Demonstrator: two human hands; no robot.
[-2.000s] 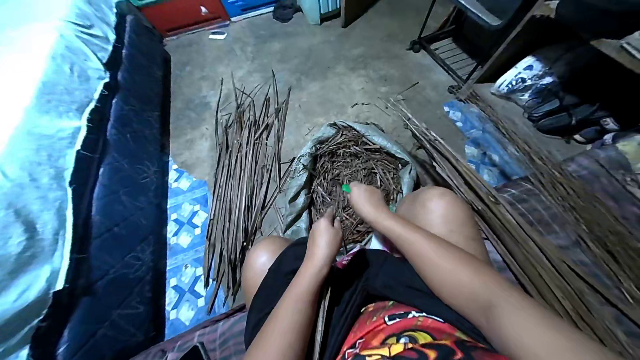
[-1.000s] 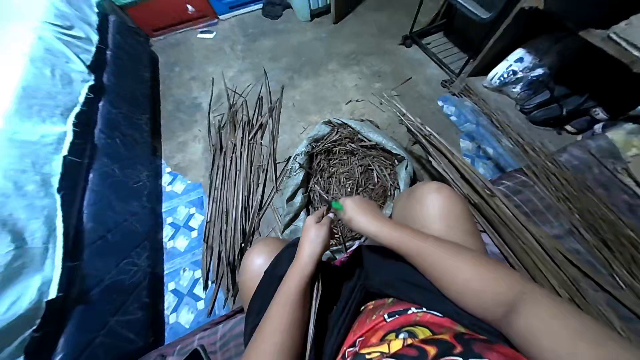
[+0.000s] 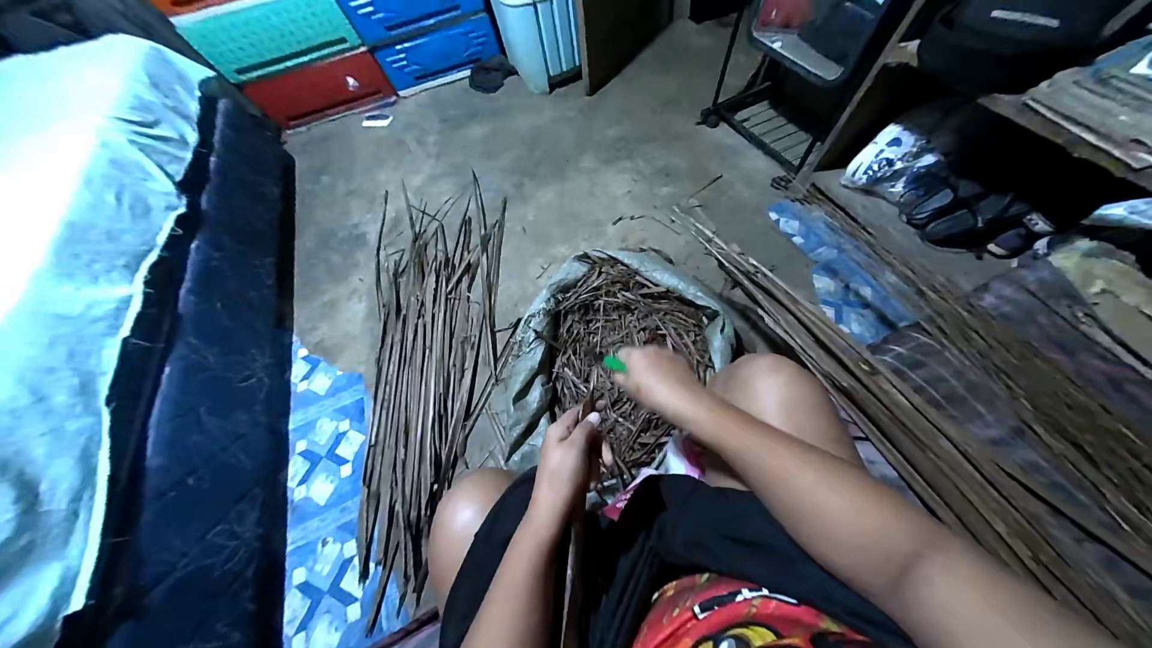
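My left hand [image 3: 569, 445] is closed around a long dry brown strip [image 3: 572, 576], whose lower part runs down along my forearm over my lap. Up and to the right of it, my right hand [image 3: 660, 382], a little blurred, is closed on a small green object [image 3: 615, 364] that sticks out on its left side; its kind cannot be told. Both hands are over an open woven sack [image 3: 533, 360] with its rim folded out, standing between my knees. Short cut pieces of dry stalk [image 3: 630, 315] fill the sack.
A bundle of long dry stalks [image 3: 427, 396] lies left of the sack, partly on blue patterned floor covering [image 3: 328, 486]. More long stalks [image 3: 864, 387] stretch along the right. A dark mattress side [image 3: 216, 360] borders the left. Footwear [image 3: 963, 211] and a black wheeled rack [image 3: 774, 126] are at the right.
My right hand, close beside the left hand one second ago, is now apart from it, farther up over the sack. The left hand still holds the strip.
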